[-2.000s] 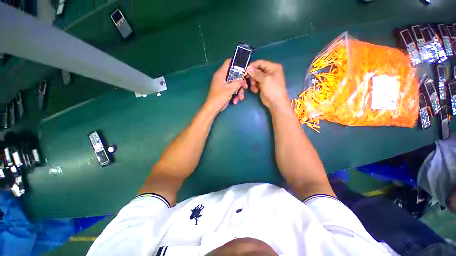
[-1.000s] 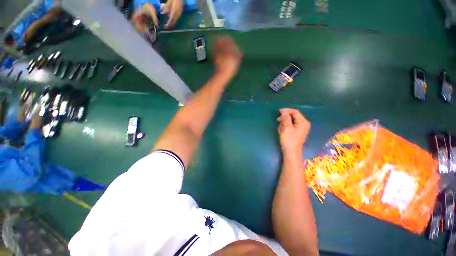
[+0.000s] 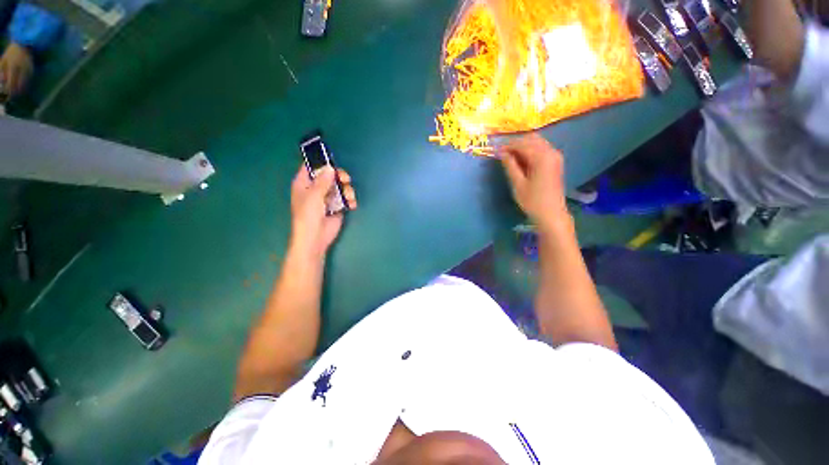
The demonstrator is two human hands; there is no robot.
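Observation:
My left hand (image 3: pixel 318 202) holds a black and silver bar phone (image 3: pixel 317 156), screen end pointing away from me, above the green bench. My right hand (image 3: pixel 530 173) is at the open end of a clear bag of orange parts (image 3: pixel 582 86). Its thumb and finger are pinched on the end of a small orange part (image 3: pixel 483 151) at the edge of the spilled pile. The bag lies on the bench with a white label on top.
A lone phone (image 3: pixel 136 321) lies at the left beside a small whitish item (image 3: pixel 156 313). Another phone (image 3: pixel 314 16) lies at the top. Grouped phones (image 3: pixel 677 36) lie right of the bag. A grey post (image 3: pixel 100 156) crosses the left. People's sleeves show at the right and top left.
My left hand has come back from reaching across the bench and now holds a phone. My right hand has moved to the spilled orange parts. The view has shifted to the right.

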